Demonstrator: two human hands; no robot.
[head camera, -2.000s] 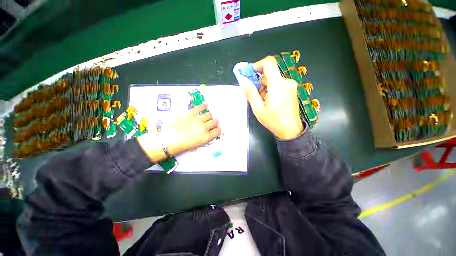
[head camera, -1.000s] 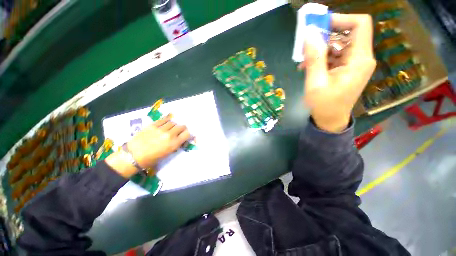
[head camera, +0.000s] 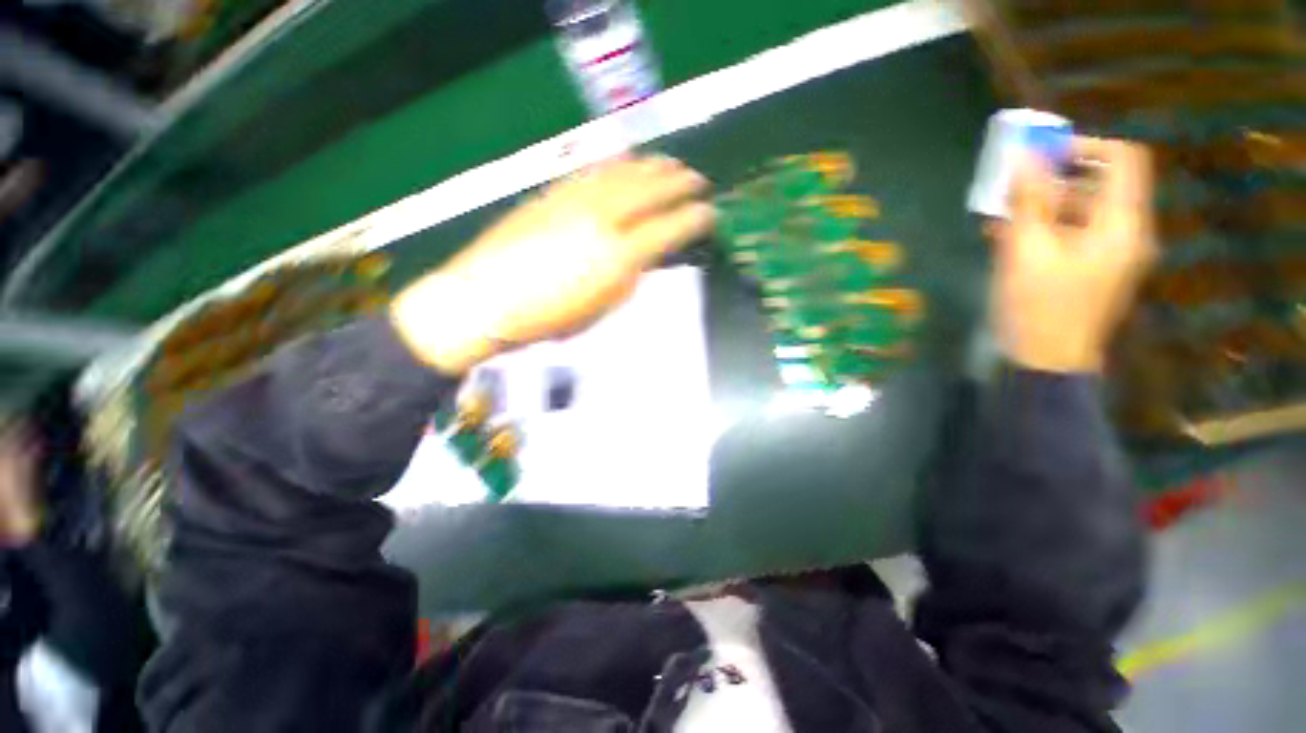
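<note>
My right hand (head camera: 1067, 258) holds the blue-and-white hand item (head camera: 1011, 161) up at the right, near the tray. My left hand (head camera: 573, 255) is blurred, over the upper part of the white work sheet (head camera: 630, 430). Its fingers point right, close to the fanned batch of green strips (head camera: 824, 272); whether it holds anything is not visible. The batch lies right of the sheet, amber tails on its right side. A circuit board strip (head camera: 487, 451) lies on the sheet's left part, partly hidden by my left sleeve.
The cardboard tray (head camera: 1210, 430) with rows of strips stands at the right. The left pile of strips (head camera: 258, 329) is partly behind my left arm. A bottle (head camera: 607, 60) stands on the back ledge. Part of another person shows at the far left edge.
My left hand has lifted from the sheet's middle and moved up and right towards the fanned batch. My right hand has moved from beside the sheet to the right, still holding the blue-and-white item.
</note>
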